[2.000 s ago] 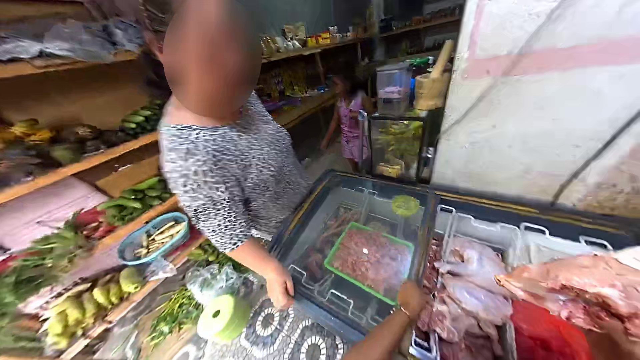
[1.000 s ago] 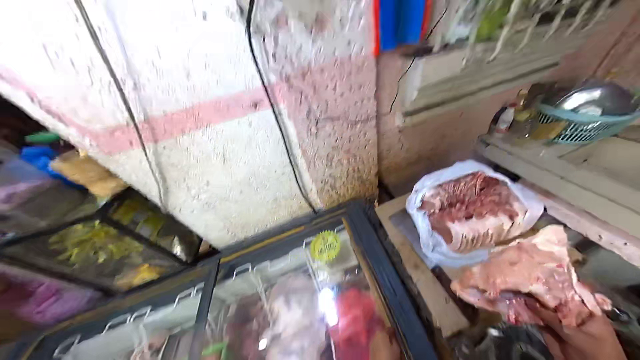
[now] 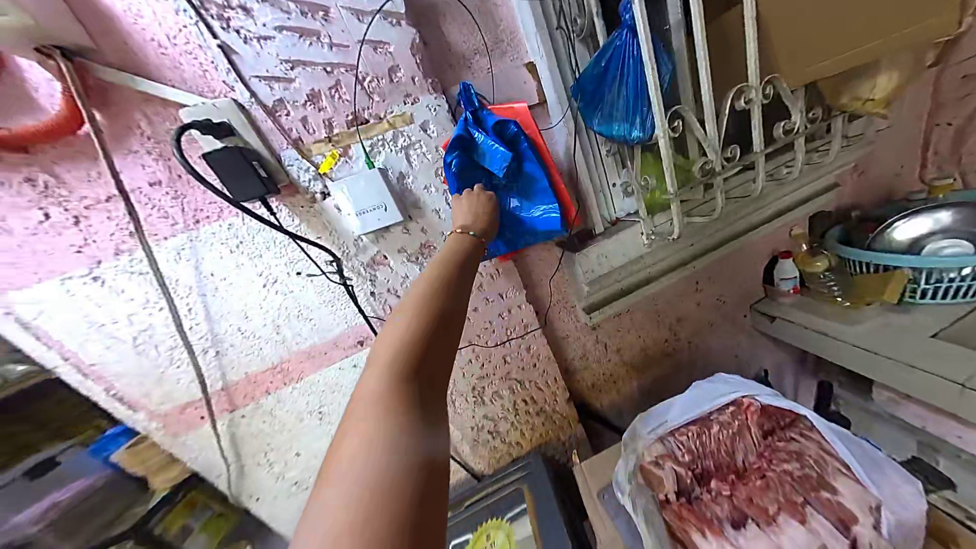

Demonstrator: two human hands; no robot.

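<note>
My left hand (image 3: 474, 213), with a thin beaded bracelet at the wrist, is stretched up to the wall. Its fingers are closed on the front of a blue plastic bag (image 3: 534, 198), one of a bunch hanging there, with a red plastic bag (image 3: 550, 164) behind. My right hand is out of view. Low on the right, raw meat (image 3: 762, 473) lies in an open white plastic bag (image 3: 637, 450). Beside it, at the bottom edge, is the dark-framed glass lid (image 3: 526, 496) of a display case, bearing a yellow round sticker.
A white network box (image 3: 364, 201) and a black power adapter (image 3: 240, 174) with cables are on the wall. Another blue bag (image 3: 621, 84) hangs by the white window grille (image 3: 709, 107). At right, a ledge (image 3: 854, 335) holds a teal basket (image 3: 915, 274), a metal bowl and bottles.
The view has swung right and up from the display case to the wall. My left hand, earlier on the glass lid, now grips the blue bag. My right hand held raw meat one second ago.
</note>
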